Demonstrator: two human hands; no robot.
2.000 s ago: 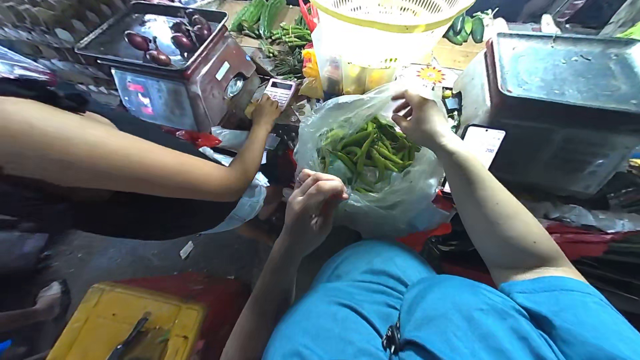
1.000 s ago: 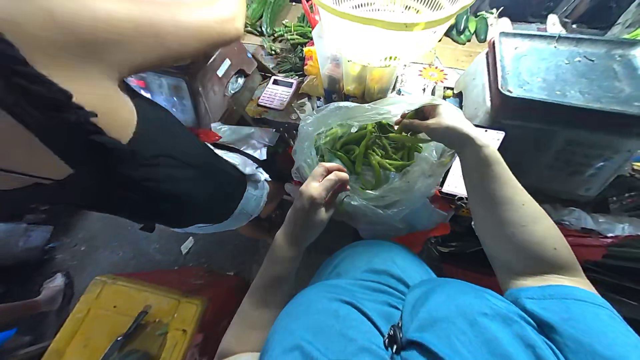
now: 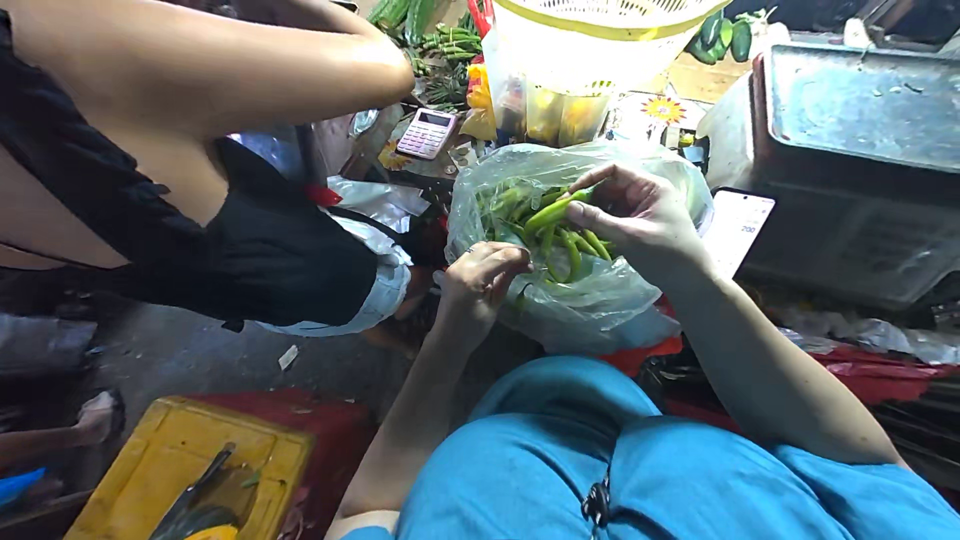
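Note:
A clear plastic bag point(image 3: 585, 315) filled with green chili peppers point(image 3: 574, 251) stands open in front of my lap. Over the bag, my right hand point(image 3: 637, 214) pinches a light green chili pepper point(image 3: 553, 214) between thumb and fingers. My left hand point(image 3: 487, 274) is at the bag's near left edge, its fingers curled together; whether they grip the plastic or something small cannot be told. A smartphone point(image 3: 739, 229) with a lit screen lies beside my right wrist. Beyond the bag is a pink calculator point(image 3: 426, 133).
Another person point(image 3: 285, 247) in a black top leans in at left. A yellow plastic basket point(image 3: 607, 34) stands behind the bag, a lidded bin point(image 3: 855, 172) at right. A yellow lid point(image 3: 202, 465) with a knife point(image 3: 191, 491) is at lower left. Cucumbers point(image 3: 720, 37) lie at the back.
The other person's arm has left the calculator, and their body has leaned farther across at left. My right hand has moved inward over the bag and now holds up a pepper.

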